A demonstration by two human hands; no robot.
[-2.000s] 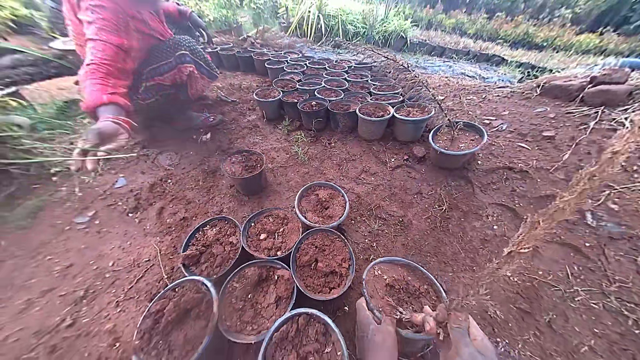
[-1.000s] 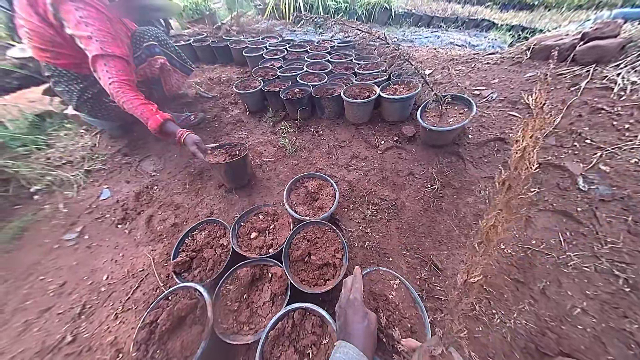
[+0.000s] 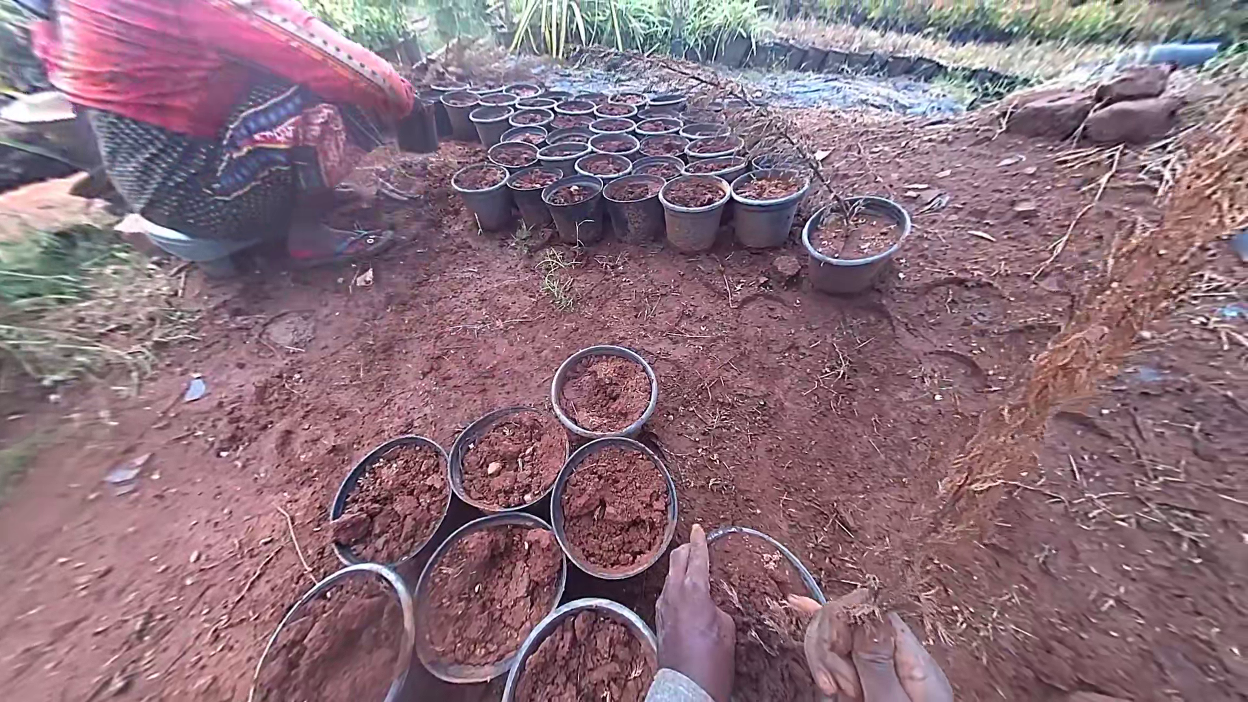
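My left hand [image 3: 694, 619] rests at the left rim of a round plastic pot of red soil [image 3: 756, 575], its fingers extended and holding nothing that shows. My right hand [image 3: 873, 648], at the pot's lower right, has its fingers closed around the base of a dry brown plant [image 3: 1082, 375]. The plant leans up and to the right, blurred. Fine dry sprigs lie over the soil between my hands. Left of this pot, several soil-filled pots stand close together, among them a near one [image 3: 616, 507] and a farther one [image 3: 604, 392].
Another person in a red garment [image 3: 205, 78] crouches at the upper left, beside a dark pot [image 3: 417, 127]. Rows of soil-filled pots [image 3: 694, 210] stand ahead. A pot with a thin bare plant [image 3: 853, 263] stands to their right. Stones [image 3: 1131, 119] lie at the upper right.
The other person's hand held a lone pot on the ground a second ago; that pot has left its spot. My left hand has moved from the pot's near side to its left rim since the oldest frame.
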